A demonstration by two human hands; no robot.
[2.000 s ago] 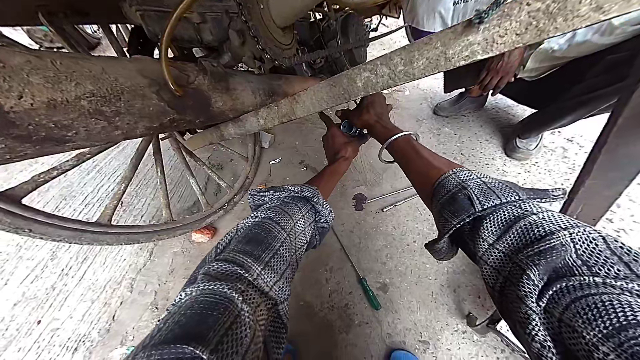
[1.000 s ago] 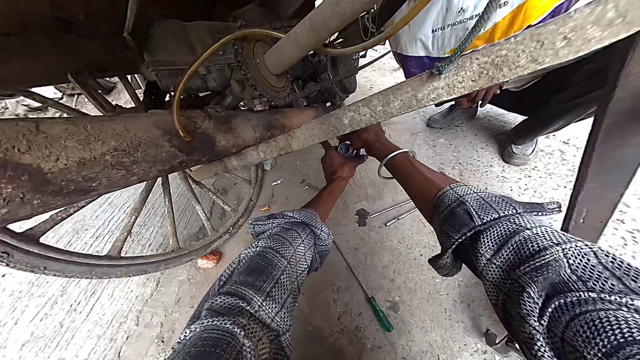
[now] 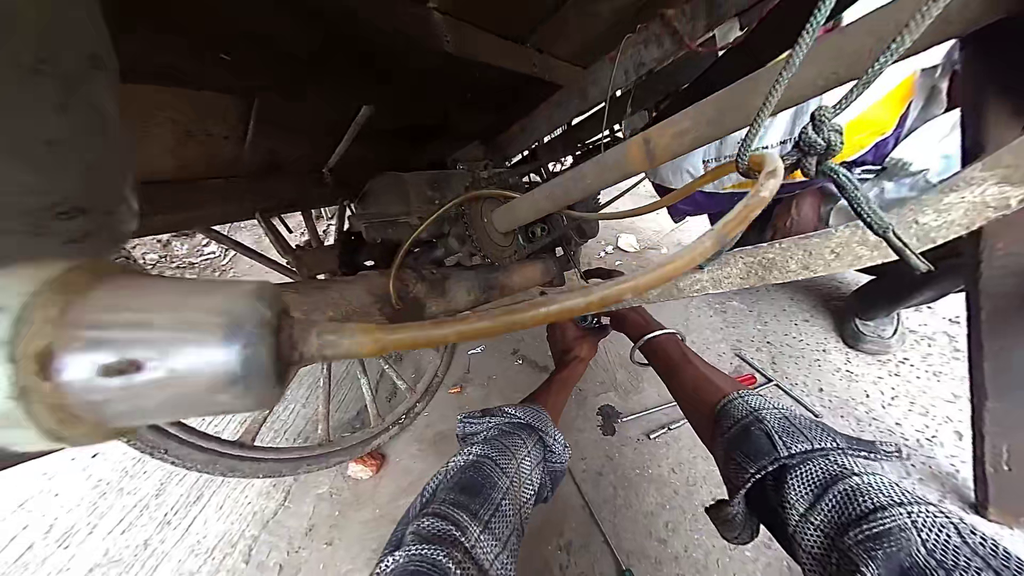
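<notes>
My left hand (image 3: 574,340) is closed around a small dark round metal part (image 3: 588,321) below the metal bar, at the middle of the view. My right hand (image 3: 628,318), with a metal bangle at its wrist, reaches to the same part from the right; the bar and the yellowish hose (image 3: 512,316) hide some of its fingers. Just behind the hands are the end of a rusty tube (image 3: 496,288) and a greasy engine or gear housing (image 3: 416,204) with a chain sprocket (image 3: 488,228). What each fingertip touches is hard to tell.
A metal cylinder (image 3: 160,352) looms close at left, above a spoked wheel (image 3: 296,452). A long metal bar (image 3: 840,248) crosses ahead, with a knotted rope (image 3: 820,144) above. Tools, including a T-handle wrench (image 3: 776,384) and a screwdriver shaft (image 3: 596,512), lie on the ground. Another person's shoe (image 3: 874,332) is at right.
The view has moved in under the vehicle, so the metal cylinder and hose now stand close in front. Both hands remain together at the small round part.
</notes>
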